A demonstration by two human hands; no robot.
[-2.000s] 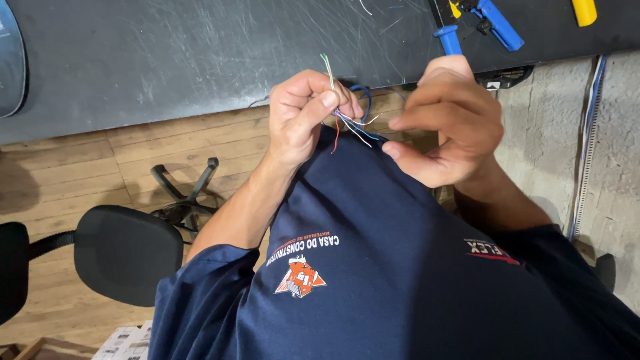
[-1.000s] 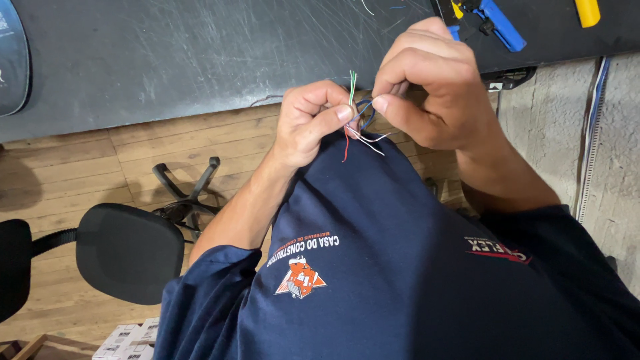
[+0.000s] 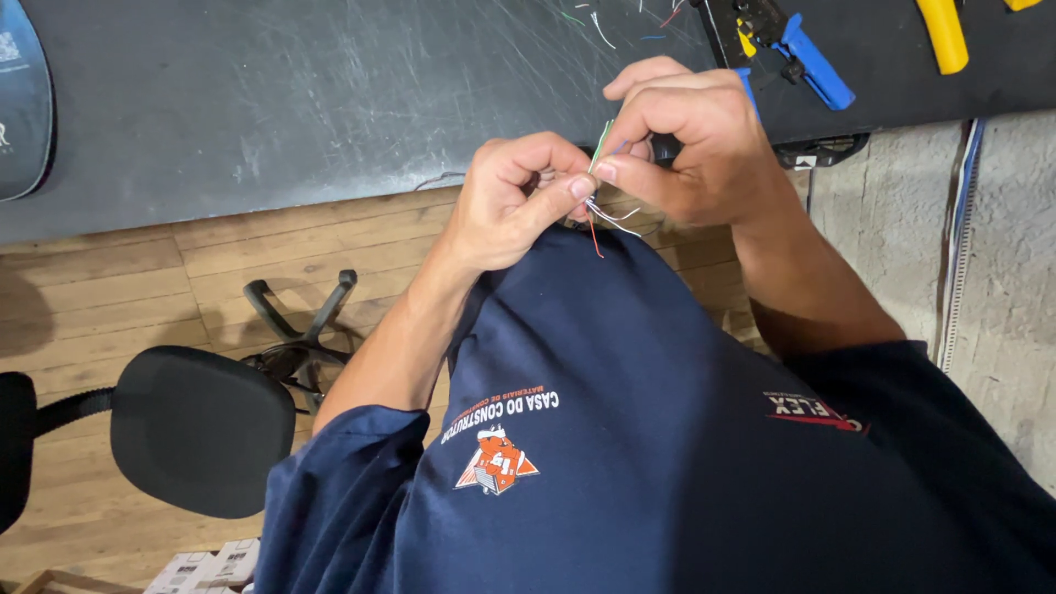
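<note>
Thin insulated wires (image 3: 613, 219) fan out between my hands, close to the desk's edge. My left hand (image 3: 528, 198) pinches them between thumb and forefinger; a red wire and white ones hang below the thumb. Green and white wires (image 3: 603, 140) point up. My right hand (image 3: 685, 140) meets the left at the fingertips, its thumb and forefinger closed on a blue wire (image 3: 619, 148). My fingers hide the place where the wires come together.
On the black desk (image 3: 330, 99) lie a blue-handled crimping tool (image 3: 817, 66), a yellow-handled tool (image 3: 943, 37) and wire scraps (image 3: 602, 30). A mouse pad (image 3: 23, 107) lies at the left. Below are a black chair (image 3: 202, 429) and boxes (image 3: 206, 569).
My right hand was apart from the wires at first, then came in to them beside my left hand. The green and blue wires now point up; the blue one pointed right before.
</note>
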